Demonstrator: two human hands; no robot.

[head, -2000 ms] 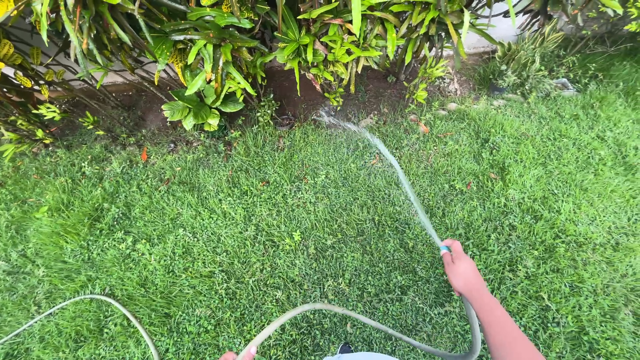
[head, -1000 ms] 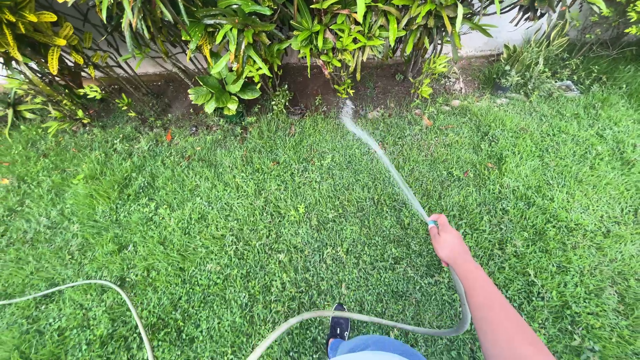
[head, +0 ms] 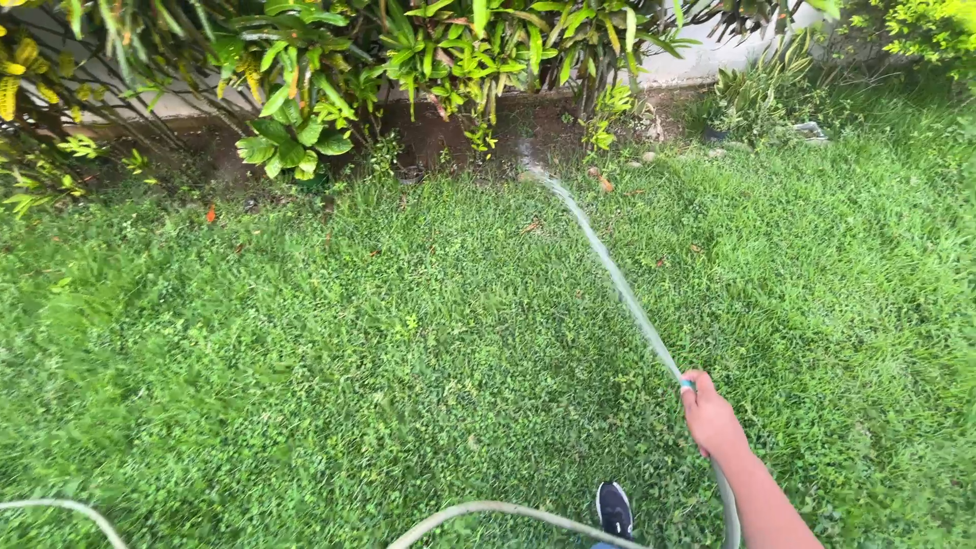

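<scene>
At the lower right, my right hand (head: 711, 415) is closed around the end of a pale garden hose (head: 499, 507), close to its blue-green tip. A stream of water (head: 610, 267) leaves the hose and arcs up the view to the bare soil (head: 427, 137) at the foot of the leafy shrubs (head: 473, 46). The hose runs down from my hand, out of the frame, and loops back along the bottom edge. Another stretch of it lies at the lower left. My left hand is out of view.
Grass (head: 343, 366) covers the ground. A dark shoe (head: 614, 509) stands beside the hose loop. Behind the shrubs runs a pale wall (head: 690, 57). Small stones (head: 648, 157) edge the soil, and a clump of long-leaved plants (head: 762, 91) grows at the upper right.
Two seconds ago part of my left hand showed on the hose at the bottom edge; it is now out of frame. A shoe has come into view. Water keeps flowing from the hose in my right hand.
</scene>
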